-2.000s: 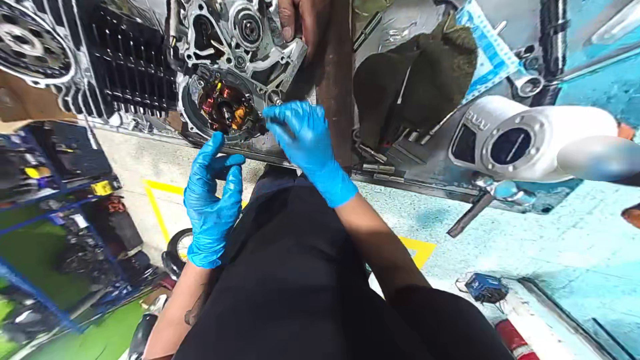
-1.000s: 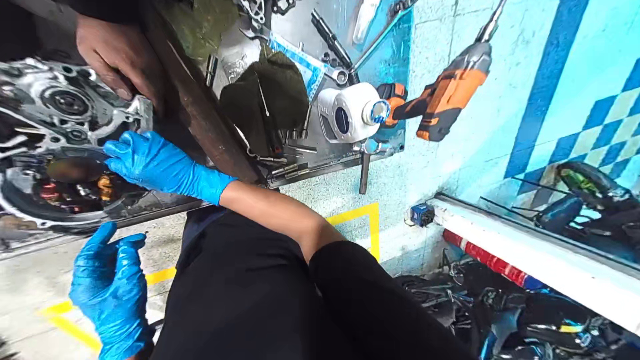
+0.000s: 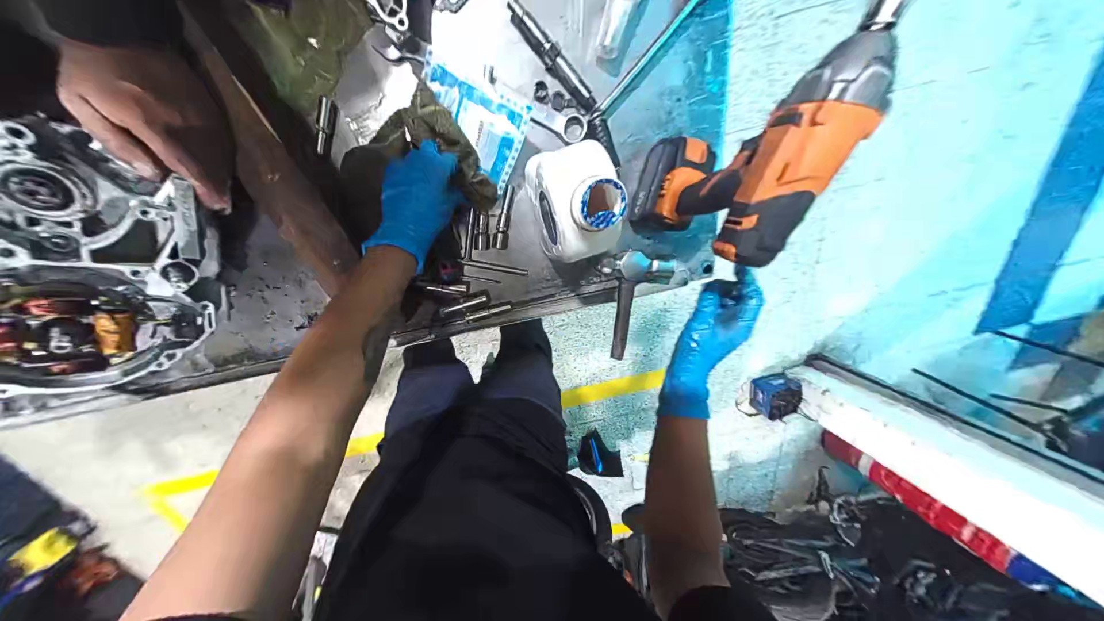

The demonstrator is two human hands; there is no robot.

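Note:
My left hand (image 3: 416, 203), in a blue glove, grips a dark green cloth (image 3: 453, 142) on the metal workbench (image 3: 552, 297). The gloved fingers hide part of the cloth. Beyond the bench's right corner is my right hand (image 3: 711, 341), also gloved in blue, its fingertips at the lower end of an orange and black cordless impact wrench (image 3: 789, 164); whether they hold anything cannot be told. Several sockets (image 3: 483, 231) and thin rods lie beside the cloth. An open engine case (image 3: 95, 250) with gears and copper-coloured parts stands at the left.
A co-worker's bare hand (image 3: 147, 112) rests by the engine case. An open white plastic bottle (image 3: 576, 203) stands near the bench edge. A hammer (image 3: 628, 293) lies with its handle over that edge. Farther back are a blue-and-white packet (image 3: 487, 121) and a ring spanner (image 3: 565, 125).
My left hand was raised before the engine case and is now on the cloth. My right hand has left the engine case for the impact wrench. The view has swung right.

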